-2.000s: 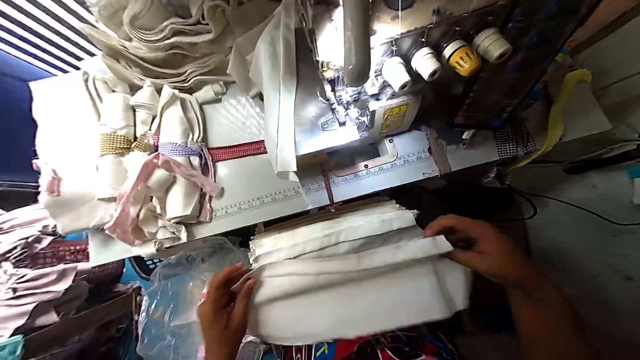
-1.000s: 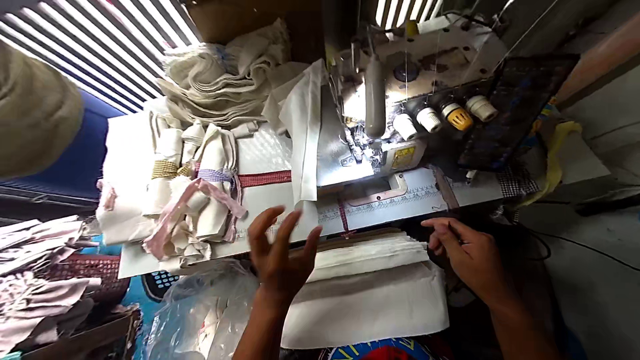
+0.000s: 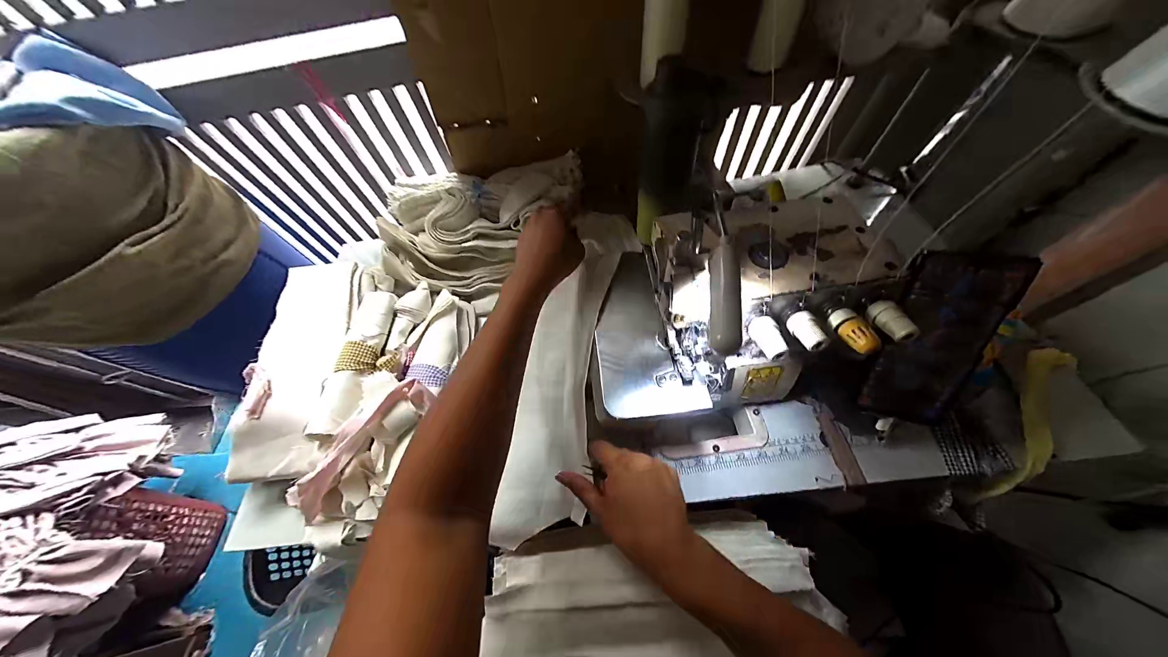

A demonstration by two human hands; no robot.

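Note:
My left hand (image 3: 549,246) reaches to the far side of the table, onto the edge of a heap of cream fabric (image 3: 456,228); its fingertips are hidden. A long cream fabric strip (image 3: 547,411) runs from near that hand toward the table's front edge, left of the overlock sewing machine (image 3: 776,255). Beside the strip's near right edge is my right hand (image 3: 634,488), fingers bent, with a small dark metal thing at the fingertips; its grip is unclear. Below my right forearm lies a stack of cream fabric pieces (image 3: 566,593) at the table's front.
Tied fabric bundles (image 3: 365,365) lie on the table's left. Several thread cones or knobs (image 3: 853,330) line the machine's front. A red plastic basket (image 3: 155,538) with fabric stands lower left. Another person's arm (image 3: 1109,242) shows at right. A yellow strip (image 3: 1045,420) hangs at the table's right end.
My left hand has moved from the stack of fabric pieces to the far heap. My right hand has moved left, beside the long strip. The view has tilted up.

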